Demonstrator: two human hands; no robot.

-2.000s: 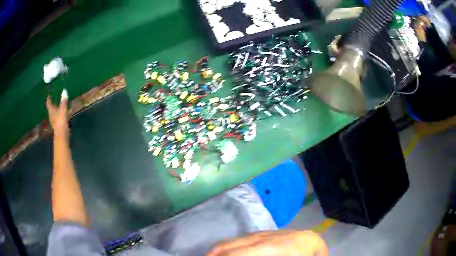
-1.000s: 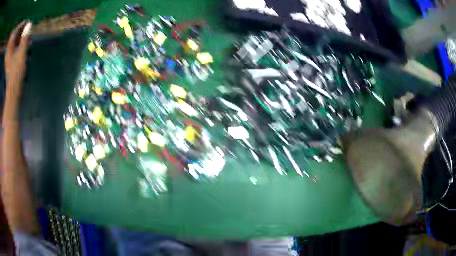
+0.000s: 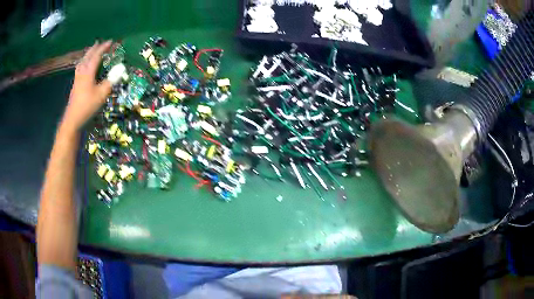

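Small circuit boards (image 3: 173, 120) with yellow, blue and white components and red wires lie in a loose pile on the green bench. My left hand (image 3: 91, 87) is at the upper left of this pile, fingers extended and thumb towards the boards. A white patch shows at the thumb; whether it is a covering or a held part is unclear. Black parts with green and white leads (image 3: 310, 111) lie piled right of the boards. Only a thin skin-coloured sliver of my right hand (image 3: 316, 296) shows at the bottom edge; its fingers are hidden.
A black tray (image 3: 328, 48) holding white housings is at the back. A beige fume hood (image 3: 416, 175) on a ribbed hose stands at the right. A clear or white crumpled item (image 3: 52, 22) lies at the far left. A blue bin (image 3: 496, 32) is at the upper right.
My left hand has moved from the far left onto the boards' upper-left side; the white item it was beside earlier lies apart. The view has shifted, and my right hand is nearly out of frame.
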